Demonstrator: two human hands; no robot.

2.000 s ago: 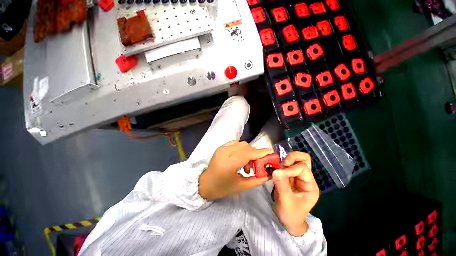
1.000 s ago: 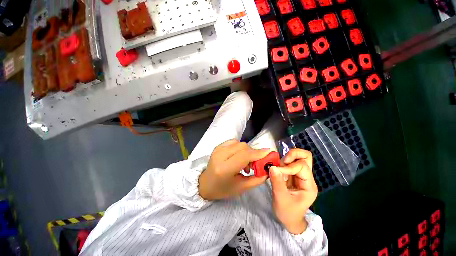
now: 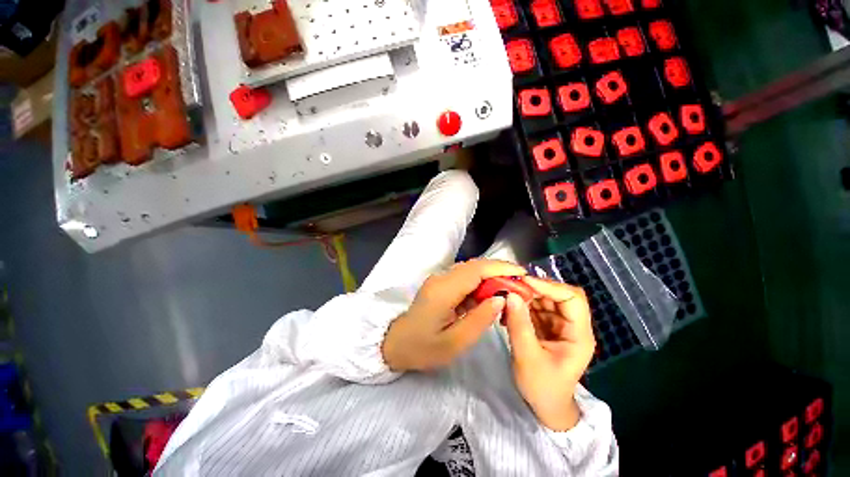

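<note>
A red housing [image 3: 504, 287] is held between both hands above my lap, tilted so that its edge shows. My left hand [image 3: 443, 321] grips it from the left, with the thumb at its lower side. My right hand [image 3: 552, 340] grips it from the right, with thumb and fingers on its edge. A dark spot shows at its centre, between the two thumbs. The fingers hide part of the housing, and I cannot tell whether the dark spot is an insert or the hole.
A black blister tray [image 3: 582, 123] of red housings is at upper right. Below it, a clear bag [image 3: 636, 291] lies over the insert tray [image 3: 688, 303]. The machine base [image 3: 224, 158] at upper left carries orange-brown fixtures [image 3: 158, 119], a loose red housing [image 3: 249, 102] and a red button [image 3: 449, 123].
The housing has tilted from face-on to edge-on, and my left thumb has moved onto its lower side. My right fingers have shifted along its edge. The view has moved slightly, showing more fixtures than at first.
</note>
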